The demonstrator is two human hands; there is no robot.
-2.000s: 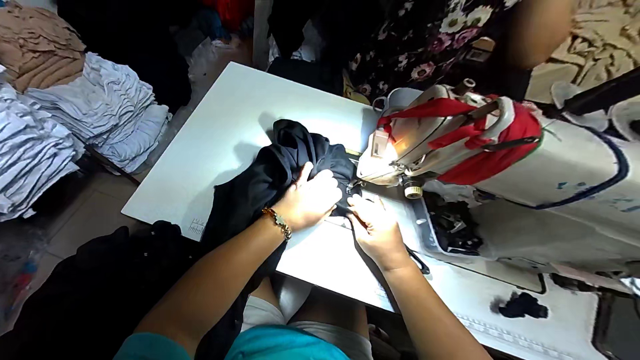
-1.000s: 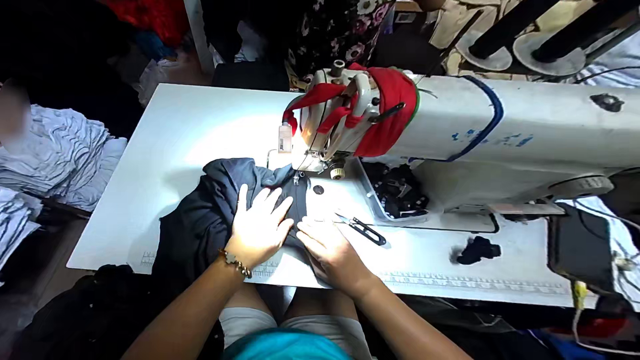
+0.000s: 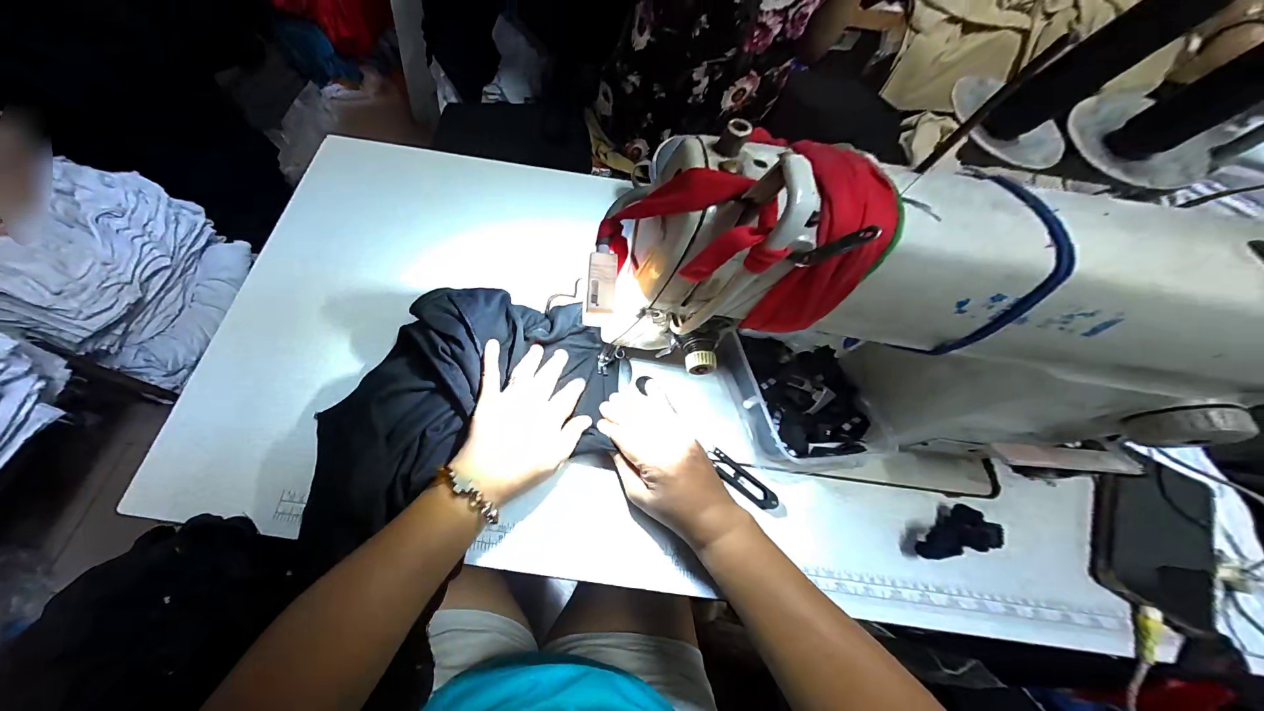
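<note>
A dark fabric garment (image 3: 395, 405) lies bunched on the white sewing table, its right edge at the presser foot (image 3: 607, 357) of an industrial sewing machine (image 3: 731, 237) wrapped in red cloth. My left hand (image 3: 523, 420) rests flat on the garment with its fingers spread, a bracelet on the wrist. Just right of it, my right hand (image 3: 662, 454) has its fingers curled at the garment's near right edge, below the foot; its grip underneath is hidden. Black thread snips (image 3: 746, 481) lie beside my right hand.
A clear plastic bin (image 3: 765, 425) of small black pieces stands beneath the machine arm. A black scrap (image 3: 958, 531) lies on the table (image 3: 227, 395) to the right. White folded cloths (image 3: 109, 267) are piled at far left. A person in floral clothing (image 3: 691, 69) is beyond the table.
Since two seconds ago my left hand has opened from a curled shape and flattened on the garment. The thread snips now lie in plain sight. The view has shifted.
</note>
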